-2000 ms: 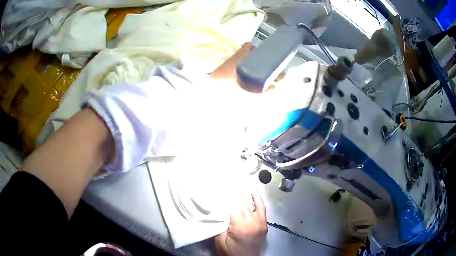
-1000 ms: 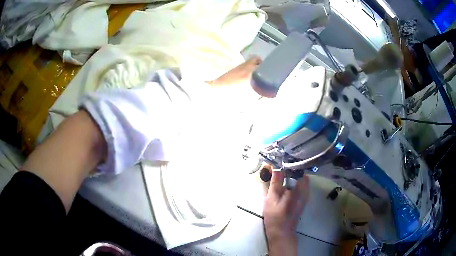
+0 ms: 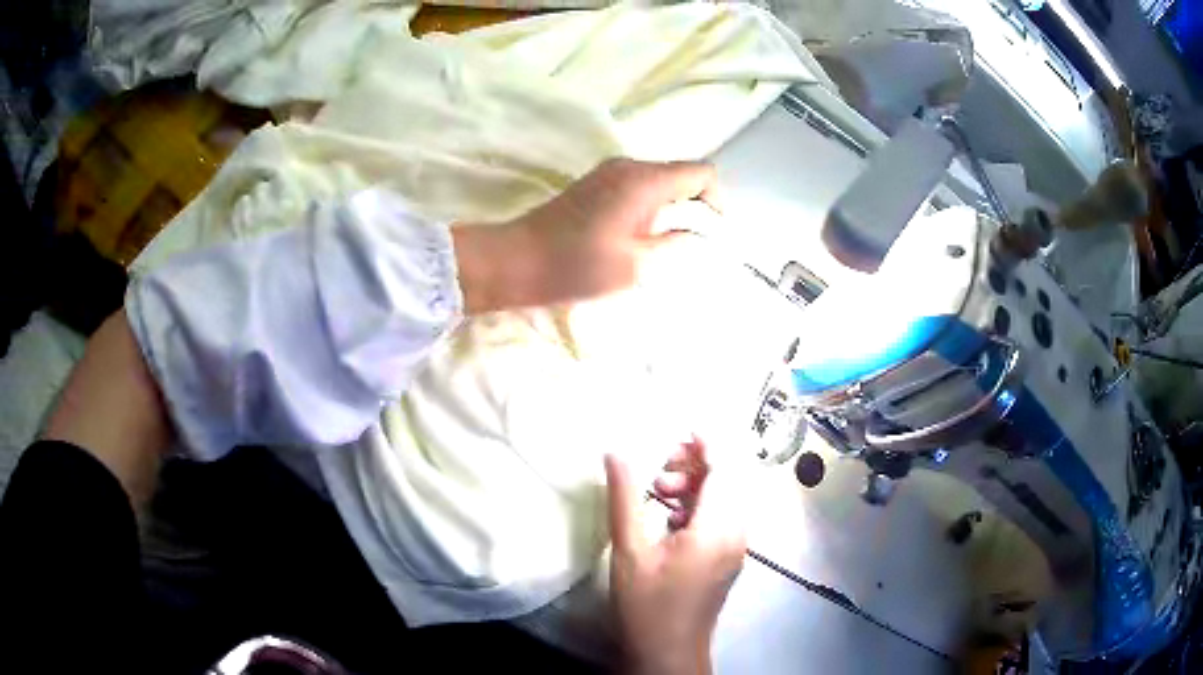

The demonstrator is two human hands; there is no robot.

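Observation:
The cream garment piece lies bunched on the table left of the needle area, its middle washed out by glare. My left hand is over its upper part, with cloth between thumb and fingers; glare hides the fingertips. My right hand is at the cloth's lower right side, palm up, thumb and curled fingers apart. The presser foot and needle area of the white and blue sewing machine is to the right of both hands.
The grey machine lamp hangs above the head. A cream cloth pile lies at upper left, beside a shiny yellow-brown package. A thin dark line crosses the table at lower right.
My left hand has come out from near the lamp towards the left. My right hand has left the needle area, moving left. The cloth is shifted and more bunched; the view has shifted too.

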